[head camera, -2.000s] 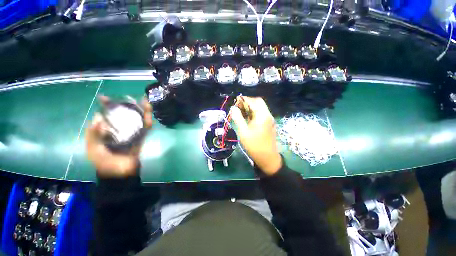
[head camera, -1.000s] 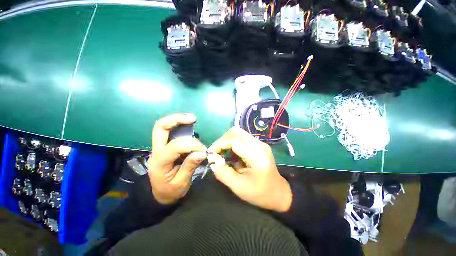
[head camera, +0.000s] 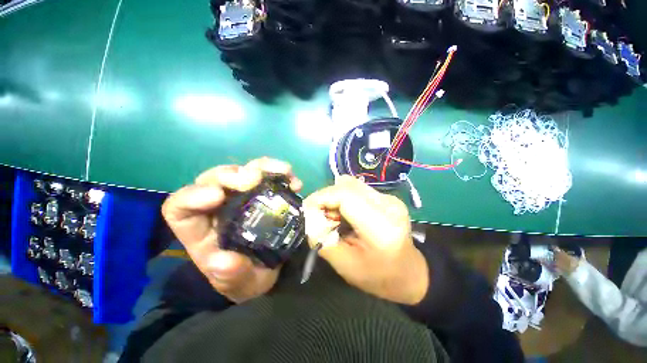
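My left hand (head camera: 220, 234) holds a black camera module (head camera: 268, 221) with a silvery square face turned up, low in front of me. My right hand (head camera: 369, 237) is at the module's right edge, its fingers pinching a small thin tool (head camera: 310, 264) that points down. The fingertips of the right hand meet close to the module, and what else they touch is hidden. A white camera housing (head camera: 350, 96) lies on the green mat beyond my hands. Its round black base (head camera: 376, 150) faces up, with red, yellow and orange leads (head camera: 424, 99) spread to the right.
A tangled pile of whitish loops (head camera: 528, 162) lies right of the housing. Rows of modules on black material (head camera: 397, 71) stand behind. A blue bin (head camera: 117, 259) with modules is at lower left. White parts (head camera: 523, 294) and another person's hand (head camera: 565, 261) are at lower right.
The module in my left hand now shows its silvery face, turned up. Both hands remain close together, with the tool visible under the right. Another person's arm has appeared at lower right.
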